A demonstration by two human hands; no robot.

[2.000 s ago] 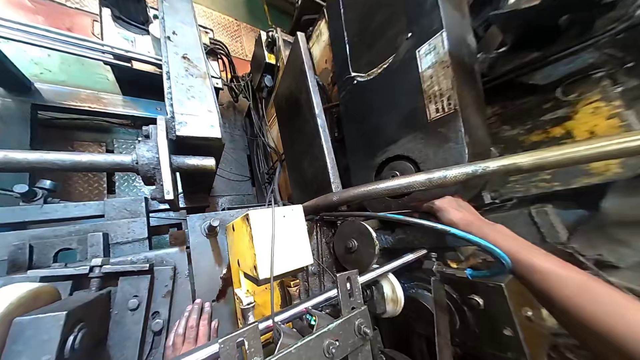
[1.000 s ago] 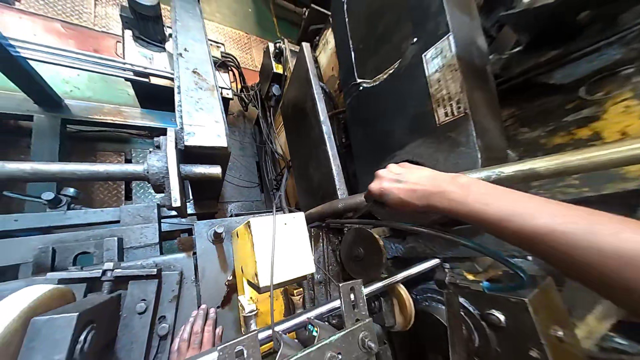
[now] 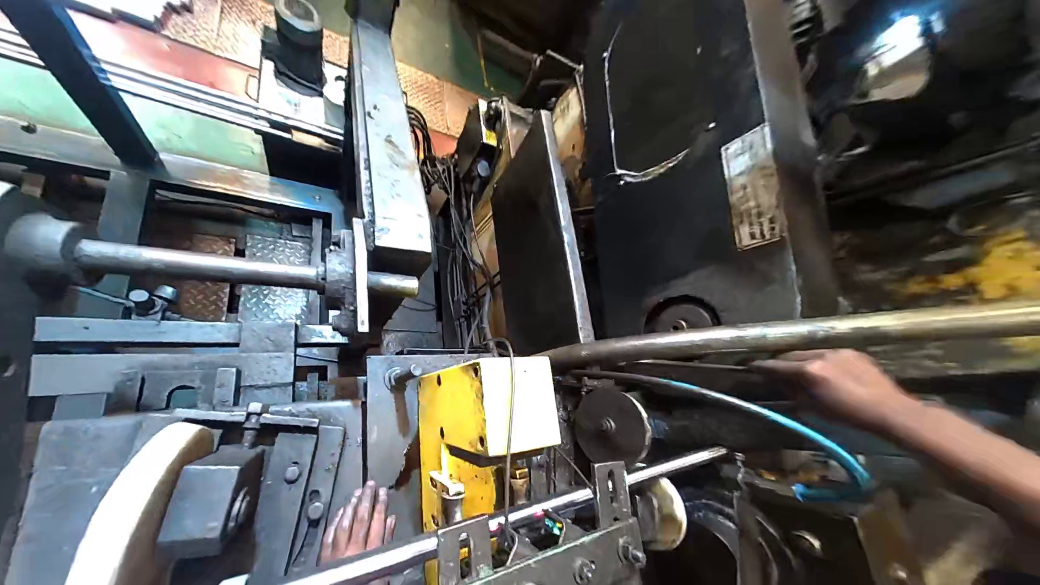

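Note:
My left hand (image 3: 358,524) lies flat with its fingers extended on a grey metal machine plate (image 3: 388,439), just left of a yellow metal box (image 3: 487,406); a polished metal rod (image 3: 561,505) crosses in front of its wrist. On the right, my right hand (image 3: 825,378) is just below a long worn metal bar (image 3: 796,333), its fingers curled around what looks like a thin dark rod (image 3: 691,364), blurred at the fingertips. A blue and black hose (image 3: 764,414) curves below that hand. A round dark disc (image 3: 608,424) stands between the box and the hose.
A black machine cover (image 3: 674,219) rises behind the bar. At left, a horizontal steel shaft (image 3: 203,264) meets an upright bracket, and a pale curved wheel (image 3: 134,504) stands near a grey block. Dark cables (image 3: 467,236) run down the middle. A slotted bracket (image 3: 613,496) supports the polished rod.
My right hand has moved down from over the long bar to below it, toward the right. My left hand stays on the plate. The view has shifted somewhat.

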